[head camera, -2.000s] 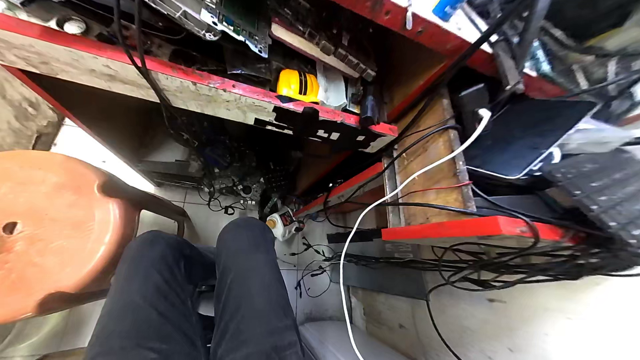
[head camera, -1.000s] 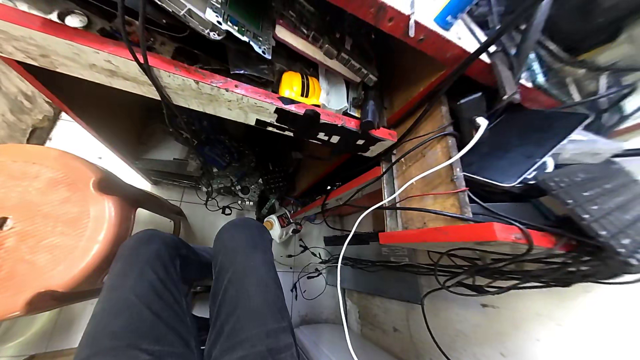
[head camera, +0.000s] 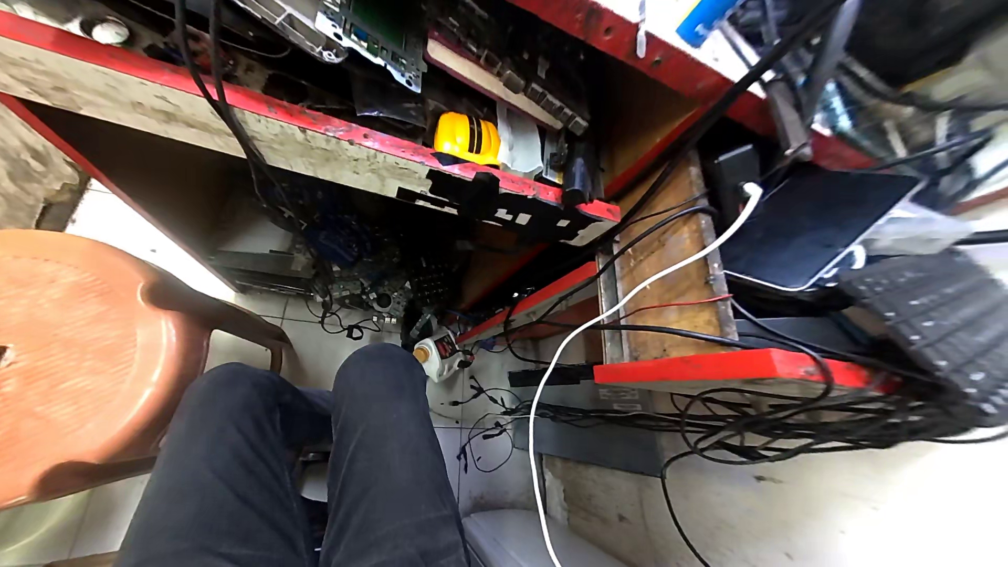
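Note:
Neither my left hand nor my right hand is in view. My legs in dark trousers (head camera: 386, 465) fill the lower middle, the knees bent. Ahead of them runs a red-edged wooden shelf (head camera: 315, 134), which bears a yellow and black object (head camera: 468, 138), circuit boards (head camera: 378, 31) and other electronic parts. A white cable (head camera: 587, 324) curves down from a black adapter (head camera: 737, 169) at the right. Beside the adapter lies a dark flat device, perhaps a tablet (head camera: 815, 224). On the floor past my knee a white bottle (head camera: 441, 356) leans over.
An orange-brown plastic stool (head camera: 87, 346) stands at the left. Loose circuit boards (head camera: 374, 287) lie in the dark space under the shelf. Black cables (head camera: 732, 425) hang tangled below a red ledge (head camera: 709, 367) at the right. A black keyboard-like part (head camera: 937, 323) sits at the right edge.

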